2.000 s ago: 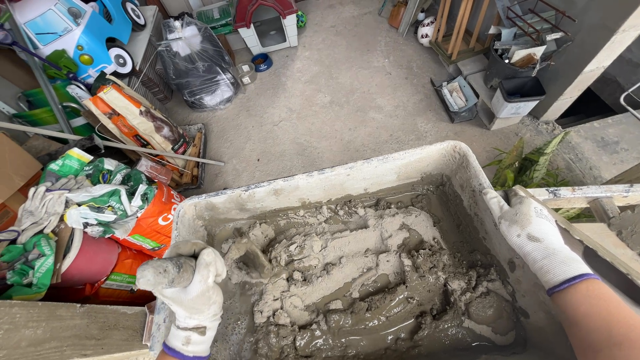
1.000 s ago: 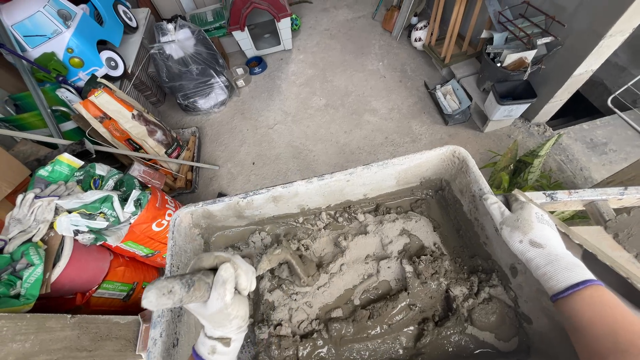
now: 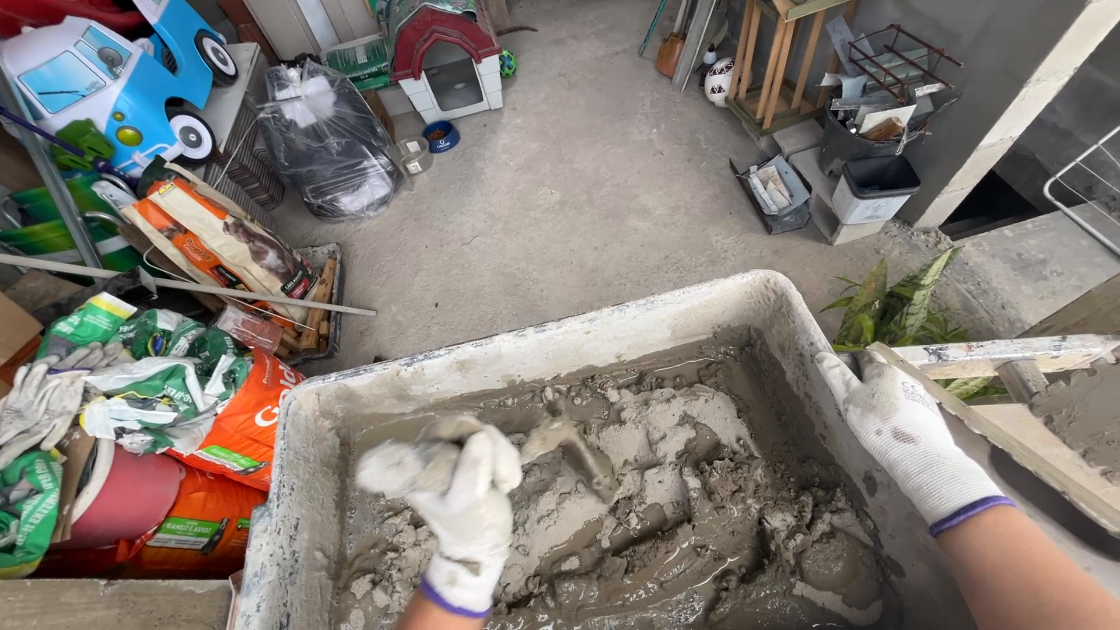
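Observation:
My left hand, in a white knit glove smeared with mortar, is closed around the thick handle of a mortar-caked tool, likely a trowel; its working end sits in the wet mortar and is largely hidden. The mortar, part wet and glossy, part paler and lumpy, lies in a large white plastic tub with dirty rims. On the tub's right rim rests my right hand, gloved the same way, its fingers over the edge beside a wooden board.
Bags and spare work gloves are heaped left of the tub. A thin pole juts over the floor. Beyond stand a wrapped black object, a small pet house and a debris bucket. A plant grows by the right corner.
My left hand has moved from the tub's left side inward over the mortar, with the tool in it. My right hand has stayed on the right rim.

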